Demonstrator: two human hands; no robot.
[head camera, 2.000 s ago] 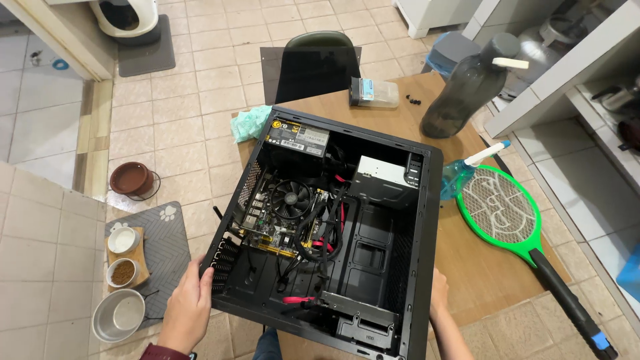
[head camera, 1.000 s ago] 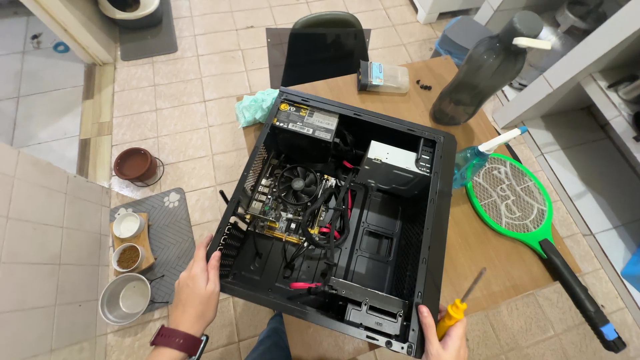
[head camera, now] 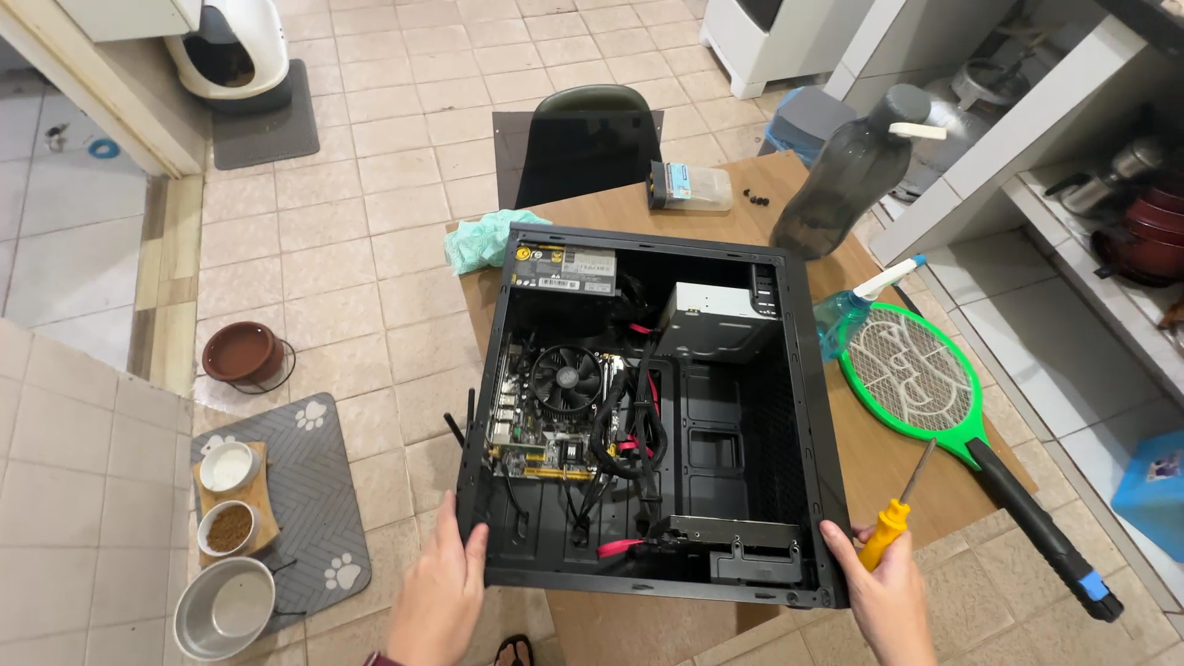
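Observation:
An open black computer case (head camera: 647, 578) lies on its side on the wooden table, its inside facing up. Within it are a power supply (head camera: 564, 270), a CPU fan (head camera: 566, 379) on the motherboard, a silver drive (head camera: 717, 319), black cables and red connectors. My left hand (head camera: 439, 592) grips the case's lower left edge, thumb on top. At the lower right corner, my right hand (head camera: 883, 587) holds the case with its thumb and also a screwdriver with a yellow handle (head camera: 885, 535), its tip pointing up.
The wooden table (head camera: 666, 629) also bears a green electric fly swatter (head camera: 911, 370), a spray bottle (head camera: 842, 319), a dark bottle (head camera: 842, 180), a plastic container (head camera: 692, 187), small black pieces (head camera: 757, 198) and a teal cloth (head camera: 486, 240). A chair (head camera: 592, 139) stands behind; pet bowls (head camera: 225, 606) are on the left floor.
The case has turned slightly between my hands and now sits straighter in view. The yellow screwdriver, not visible two seconds ago, shows in my right hand. The view has shifted somewhat.

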